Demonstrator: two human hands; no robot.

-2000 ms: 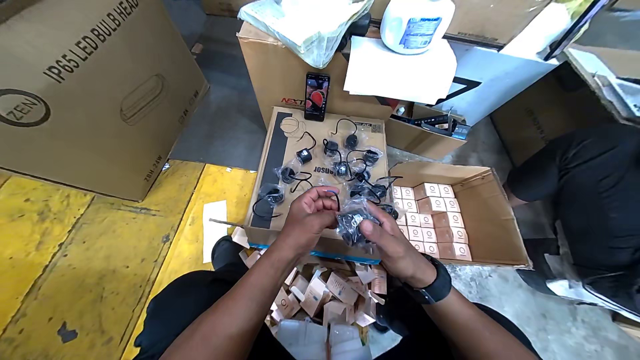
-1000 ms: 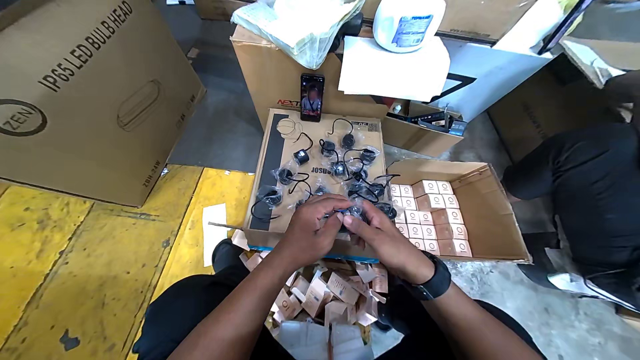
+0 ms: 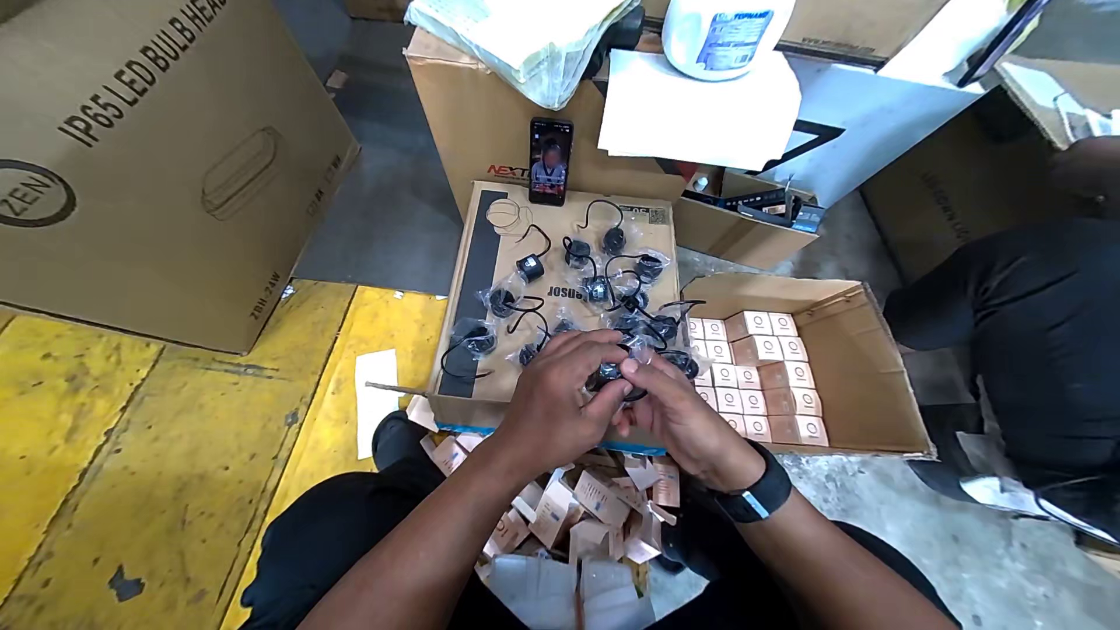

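My left hand [image 3: 564, 394] and my right hand [image 3: 682, 416] meet over the near edge of a flat cardboard carton [image 3: 516, 385]. Between their fingers they grip a small black round device [image 3: 608, 374] with a black cable; the fingers cover much of it. Several similar black devices with cables, many in clear plastic bags, lie on the carton just beyond my hands, among them a black device [image 3: 529, 267] at the upper left and a bagged one [image 3: 477, 337] at the lower left.
An open cardboard box [image 3: 875, 385] with rows of small boxes [image 3: 783, 376] stands to the right. Opened small cartons [image 3: 599, 499] lie below, between my legs. A phone [image 3: 550, 162] leans on a box behind. A large carton [image 3: 175, 175] stands left; another person's dark-clothed leg [image 3: 1041, 341] is at right.
My hands have come closer together than two seconds ago, when a clear plastic bag showed plainly between them. The black device now shows between the fingers.
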